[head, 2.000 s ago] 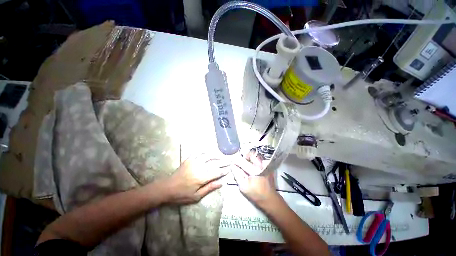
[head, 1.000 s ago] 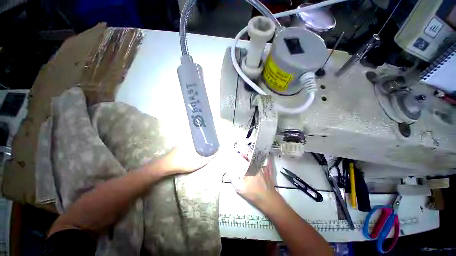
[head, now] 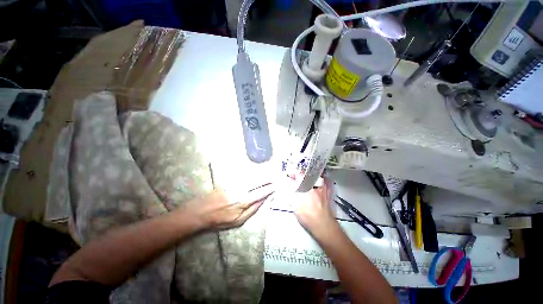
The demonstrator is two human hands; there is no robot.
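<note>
The mottled beige-grey fabric piece (head: 113, 172) lies on the left, over cardboard and the table's front. My left hand (head: 229, 211) rests at the fabric's right part, fingers stretched toward the needle area; glare hides what lies under the fingertips. My right hand (head: 314, 208) is beside the front of the sewing machine head (head: 318, 142), its fingertips partly behind the pale strip and washed out by glare. The needle area cannot be made out clearly. The lamp wand (head: 251, 113) hangs just behind my left fingertips.
Brown cardboard (head: 44, 148) lies at left. Thread snips (head: 359, 217), a yellow-handled tool (head: 418, 221) and scissors (head: 451, 270) lie right of my right hand. A ruler strip (head: 297, 259) runs along the front edge. A round lamp base (head: 360, 62) and spiral notebook (head: 527, 89) are on the right.
The view has shifted between frames. The lamp wand now stands clear of my left hand, which it overlapped before. My right hand stays near the machine head. The fabric lies much as before.
</note>
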